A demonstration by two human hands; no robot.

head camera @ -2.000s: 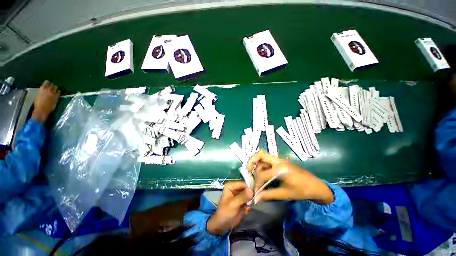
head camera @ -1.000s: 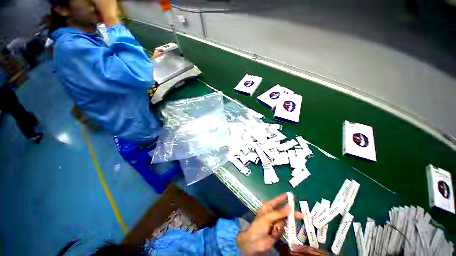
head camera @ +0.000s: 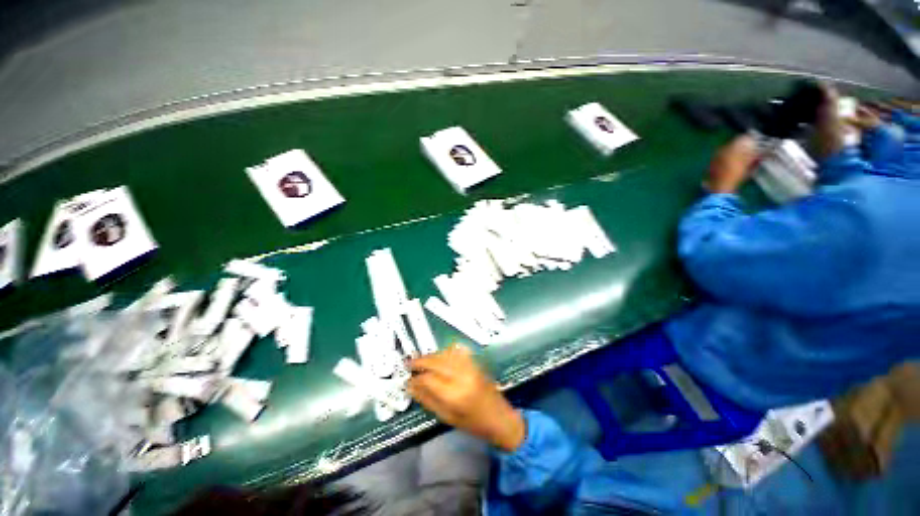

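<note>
My right hand (head camera: 459,395) is at the near edge of the bench, thumb and fingertips close together at a small fanned group of long white strips (head camera: 386,287). Blur hides whether it grips one. My left hand is out of the picture. A larger heap of long white strips (head camera: 520,240) lies to the right of the group. A tangled pile of shorter white strips (head camera: 227,333) lies to the left, beside a crumpled clear plastic bag (head camera: 55,403).
White boxes with dark oval pictures, one of them here (head camera: 295,187), stand spaced along the far green strip (head camera: 378,166). At right a person in a blue smock (head camera: 797,272) handles white boxes. A blue stool (head camera: 646,398) and an open carton (head camera: 873,418) are below the bench.
The view has swung from the left neighbour and scale to the right neighbour. My left hand, seen raised with a white strip, is out of view. My right hand now shows at the fanned strips.
</note>
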